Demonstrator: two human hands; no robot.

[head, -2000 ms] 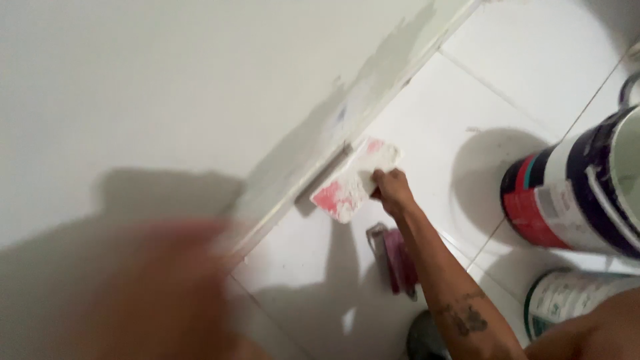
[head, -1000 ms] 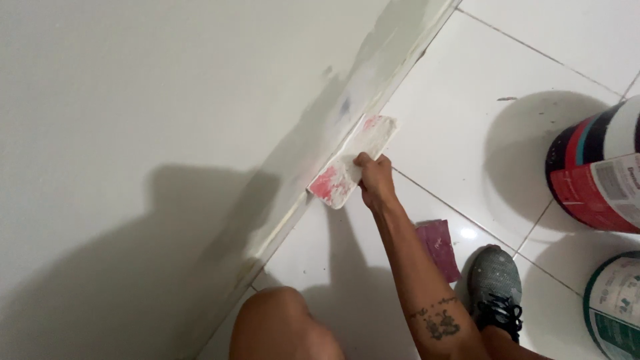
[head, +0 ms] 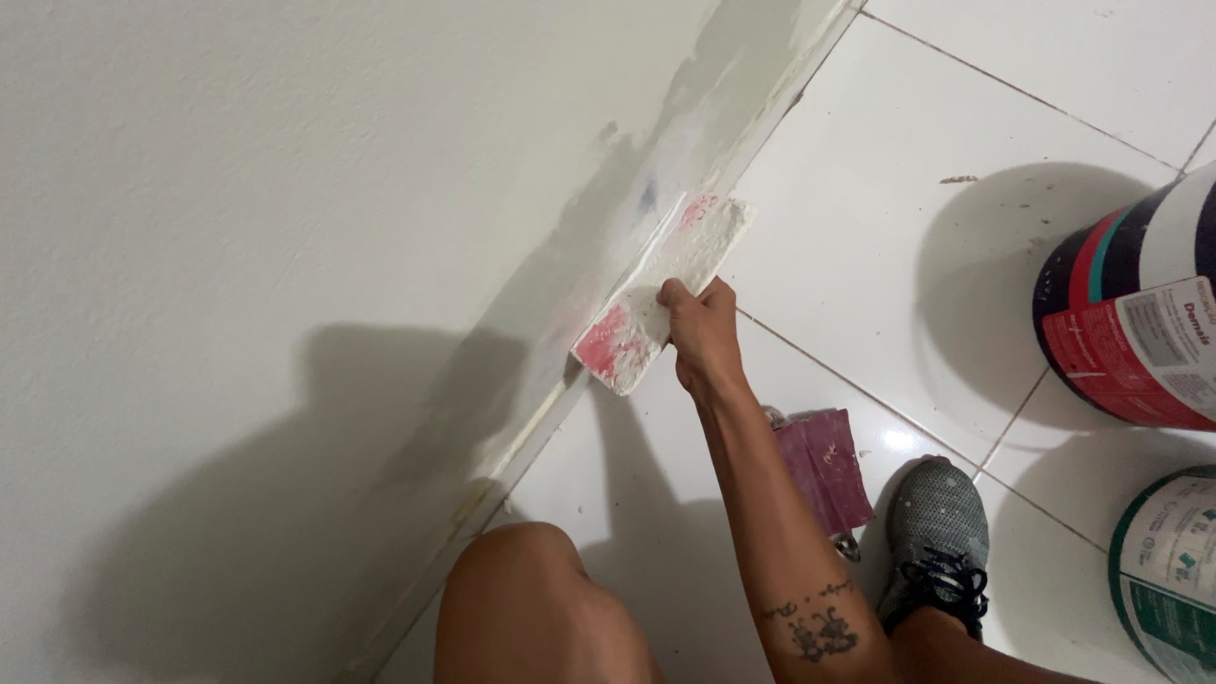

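My right hand [head: 701, 328] grips a plastering trowel [head: 655, 294] whose flat face is caked with white compound over red patches. The trowel's long edge lies against the bottom of the wall [head: 380, 218], just above the floor joint. Beside that edge the wall shows a damp-looking, smeared strip with a small bluish mark. Below my forearm a hand sander with a dark red abrasive sheet [head: 825, 465] rests on the floor, partly hidden by the arm. My left hand is out of view.
A dark, red and white bucket [head: 1130, 313] stands at the right, with a green and white bucket [head: 1168, 570] below it. My grey shoe [head: 939, 541] is on the white tiled floor [head: 883, 209], and my bare knee [head: 532, 608] is close to the wall.
Two seconds ago the trowel was tilted with a gap or shadow beside it; now its edge is at the wall. The view has shifted, bringing the shoe fully in. A blurred shape at lower left is gone.
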